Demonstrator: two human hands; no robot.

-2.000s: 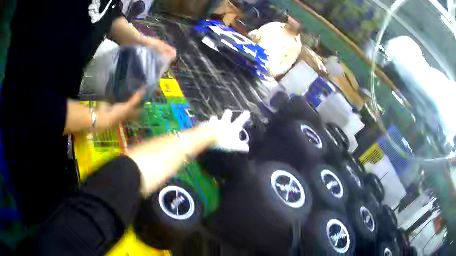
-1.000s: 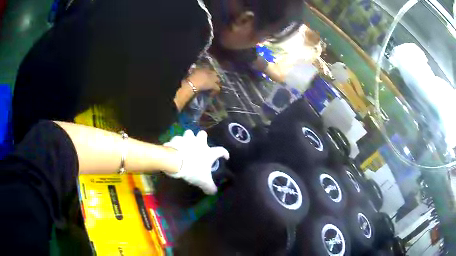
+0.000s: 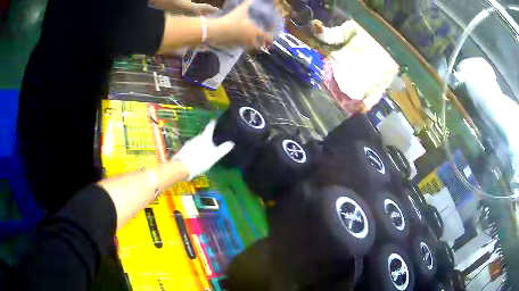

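My left hand [image 3: 202, 152], in a white glove, reaches in from the lower left. Its fingers and thumb grip the left side of a black rounded headphone piece [image 3: 230, 142] with a white ring and lettering. This piece touches another black headphone [image 3: 293, 151] at the upper left end of the dark pile [image 3: 351, 217]. The fingertips are partly hidden by the piece. The pile's pieces show white-ringed discs facing up. My right hand is not in view.
A person in black [image 3: 74, 85] stands at the upper left, their hands on a greyish wrapped item [image 3: 263, 14] above a white box [image 3: 211, 65]. Yellow and green printed sheets [image 3: 134, 136] cover the bench. White boxes [image 3: 401, 135] stand behind the pile.
The other person has leaned back and their hands have moved up. A black piece now stands at my gloved hand, beyond the pile's former upper left end. My hand has shifted left and up.
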